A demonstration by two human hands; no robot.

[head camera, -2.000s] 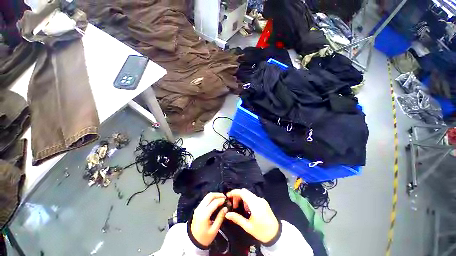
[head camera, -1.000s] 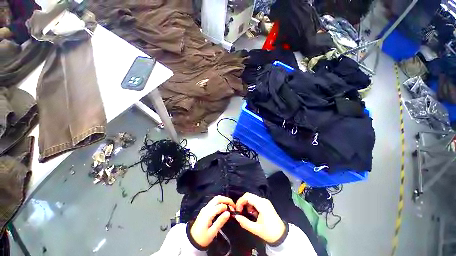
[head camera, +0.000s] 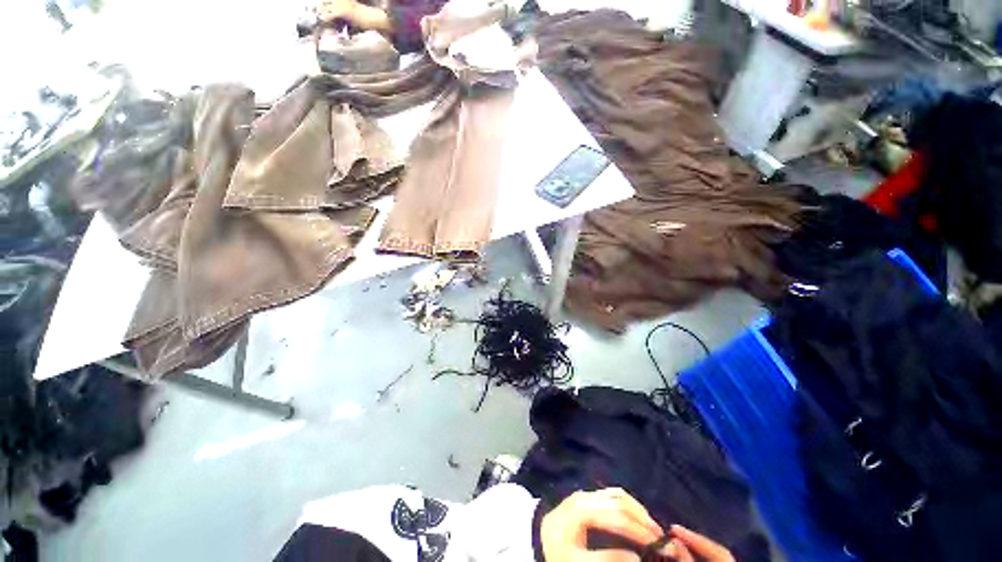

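A dark garment [head camera: 648, 445] lies bunched on my lap at the bottom centre-right. My left hand [head camera: 593, 527], bare with a white sleeve, is at the bottom edge with its fingers curled on a small dark part of the garment. My right hand [head camera: 700, 544] shows only as fingertips beside it, cut off by the bottom edge, and pinches at the same dark spot. The lower part of both hands is out of the picture. I cannot tell whether a cord or tool is between the fingers.
A blue crate [head camera: 747, 439] heaped with dark garments [head camera: 901, 384] stands at right. A tangled black cord heap [head camera: 519, 343] and fabric scraps [head camera: 431, 296] lie on the floor. The white table [head camera: 549, 121] holds brown trousers [head camera: 440, 176] and a phone [head camera: 571, 176]. Another person's hand [head camera: 354, 15] shows beyond.
The view has swung left, so the lap, hands and crate now sit further right and lower, and more of the table shows. Both hands stay close together at the dark garment.
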